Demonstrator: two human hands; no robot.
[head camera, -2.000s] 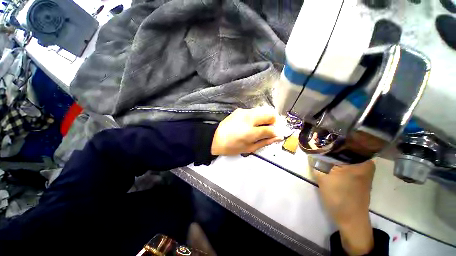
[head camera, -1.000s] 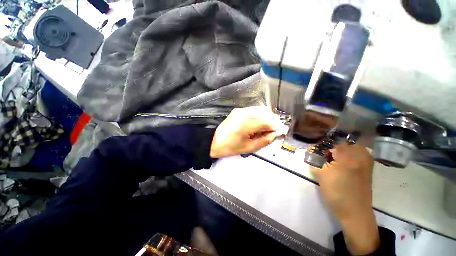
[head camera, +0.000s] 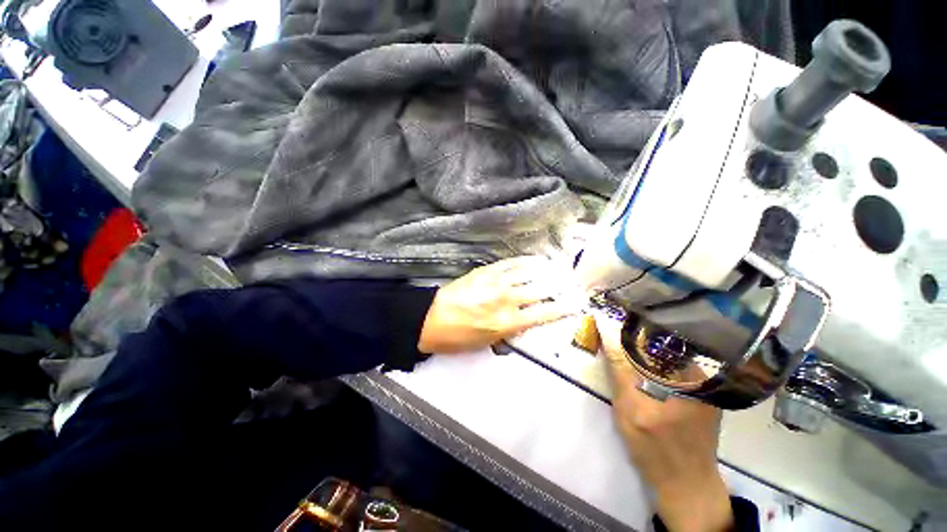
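The grey quilted cloth (head camera: 405, 156) is heaped left of and behind the sewing machine head (head camera: 716, 187), with a pale seam line along its near edge. My left hand (head camera: 493, 307) lies over the cloth's near edge with its fingertips beside the needle area; what they pinch, if anything, is hidden in glare. My right hand (head camera: 665, 416) reaches up under the shiny curved guard (head camera: 727, 353), partly hidden by it, its fingers near the presser foot (head camera: 605, 306). Whether it holds anything cannot be seen. A small yellow piece (head camera: 587, 334) shows between the hands.
The white table (head camera: 488, 405) has a tape-like ruled front edge. A chrome-and-grey knob assembly (head camera: 805, 400) is at the machine's right. A grey machine part (head camera: 119, 52) is at far left, with a red stool (head camera: 109, 247) below it.
The view has shifted, showing the machine's top and grey post. My right hand has moved left and forward, its fingers closer to the needle area. My left hand stays beside the needle, now flatter.
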